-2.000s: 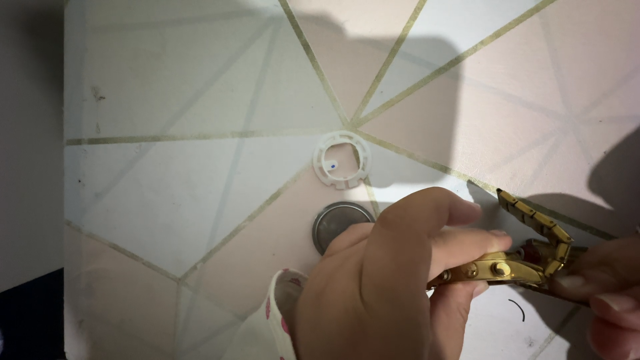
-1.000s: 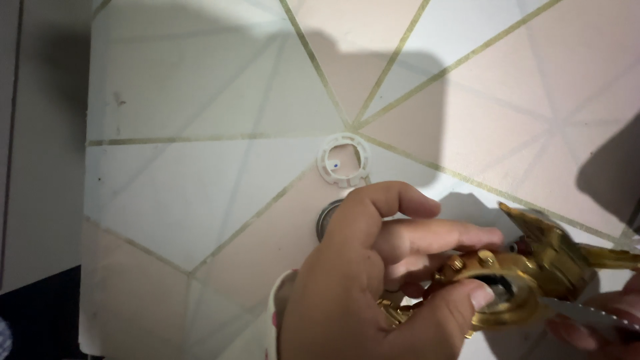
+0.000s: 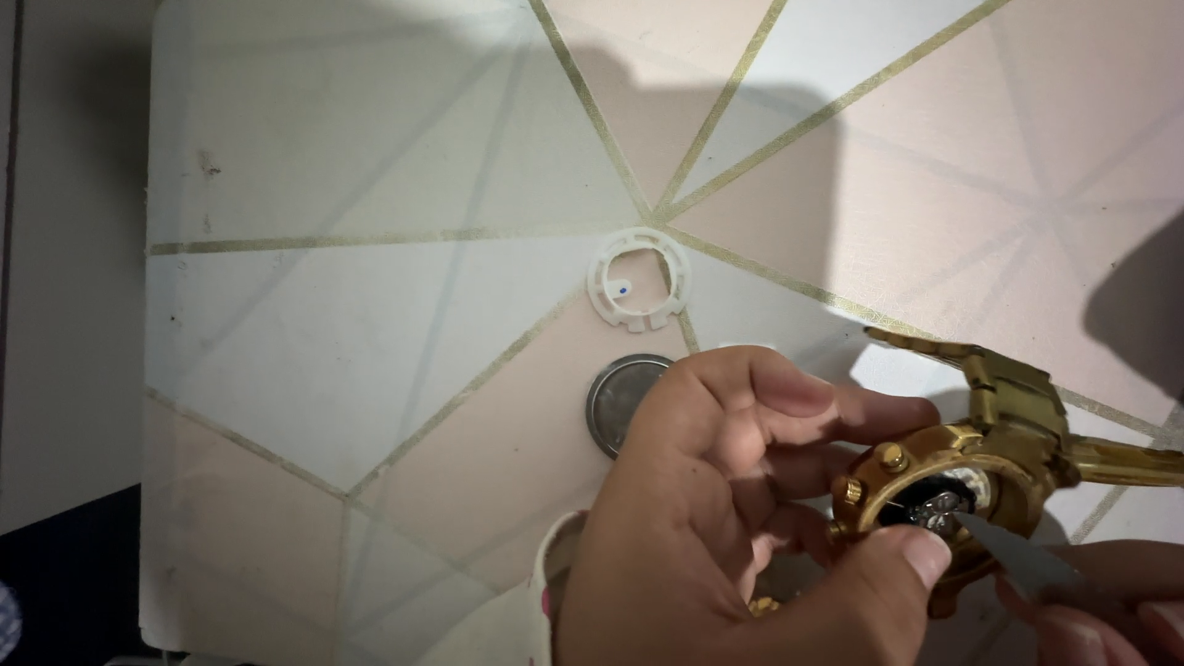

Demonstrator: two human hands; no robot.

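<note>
My left hand (image 3: 740, 518) grips a gold-coloured wristwatch (image 3: 953, 499) by its case, thumb on the near rim. The case is tilted with its inside showing: a dark and silver movement (image 3: 939, 509) lies within. The gold metal bracelet (image 3: 1017, 398) bends up behind the case and runs off to the right. At the lower right, my right hand (image 3: 1101, 601) holds a pointed metal blade (image 3: 1017, 555), whose tip is at the movement. A white plastic spacer ring (image 3: 639, 280) lies flat on the table. Just below it, a round metal case back (image 3: 624, 407) is partly hidden by my left hand.
The table top (image 3: 277, 324) has a pink, white and grey pattern with gold lines. Its left edge runs down the left side of the view, with a dark area beyond the lower left. Shadows fall across the surface.
The watch case has tilted, so its inside now shows instead of its side with the crown. The blade in my right hand has come up to the movement.
</note>
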